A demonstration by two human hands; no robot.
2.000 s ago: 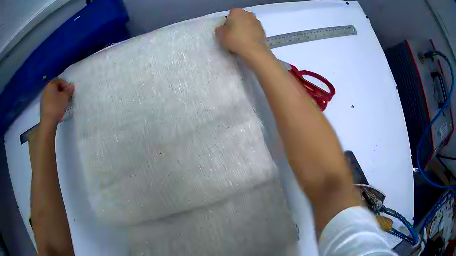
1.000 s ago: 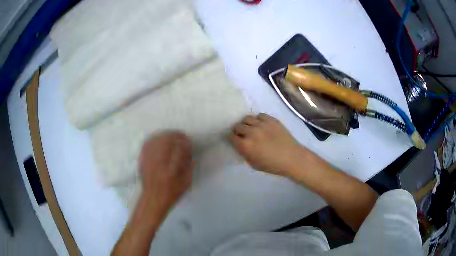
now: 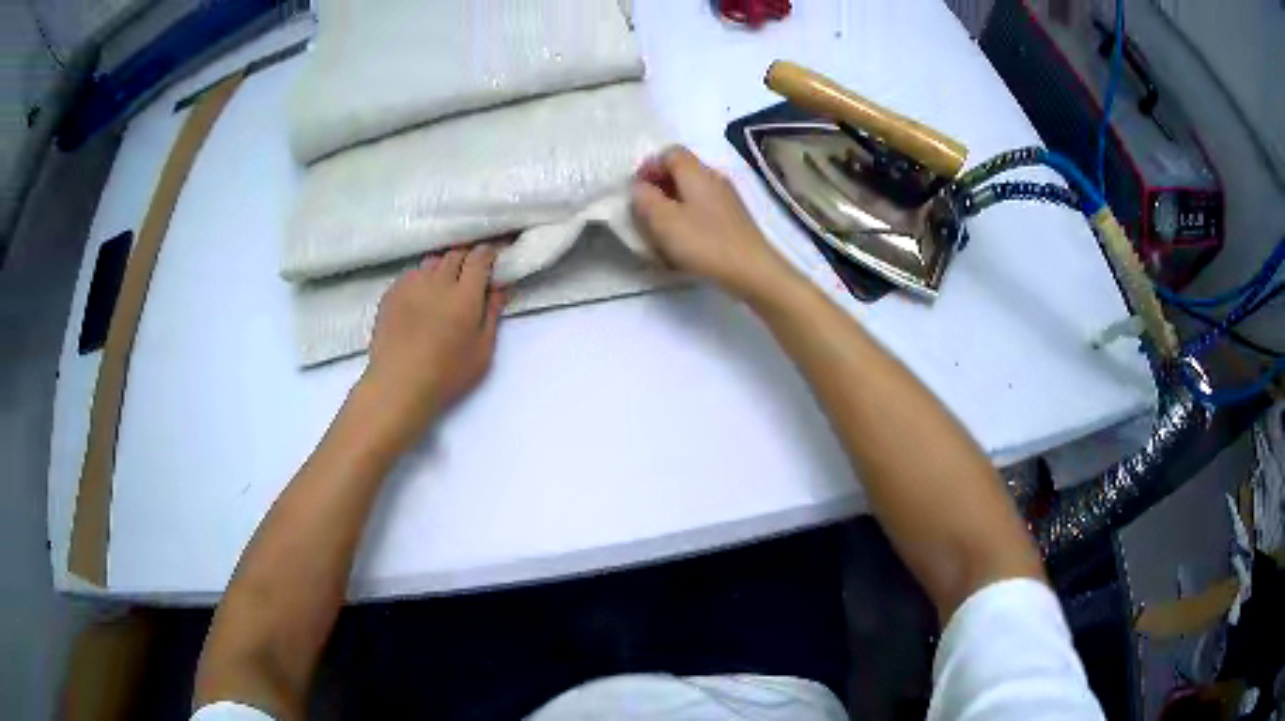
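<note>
An off-white, coarse-woven fabric panel [image 3: 465, 176] lies in several folds on the white pressing table [image 3: 564, 465]. My left hand [image 3: 440, 317] lies on the fabric near its front edge, fingertips at a raised fold. My right hand [image 3: 691, 218] pinches the fabric at its right side. Between the hands the fold is lifted into a small arch. A flat layer of fabric shows below it. The steam iron [image 3: 860, 176], with a wooden handle and metal body, rests on a black pad [image 3: 857, 276] to the right of my right hand.
A long brown strip [image 3: 141, 296] and a black phone [image 3: 106, 292] lie at the left. Part of a metal ruler [image 3: 268, 59] shows at the far left. Red scissor handles [image 3: 754, 11] are at the far edge. A blue hose and coiled guards [image 3: 1036, 176] run from the iron.
The view has shifted, showing the table's front edge. My right hand now lifts a fold of the fabric, and my left hand rests beside it. The fabric lies in more folds than before.
</note>
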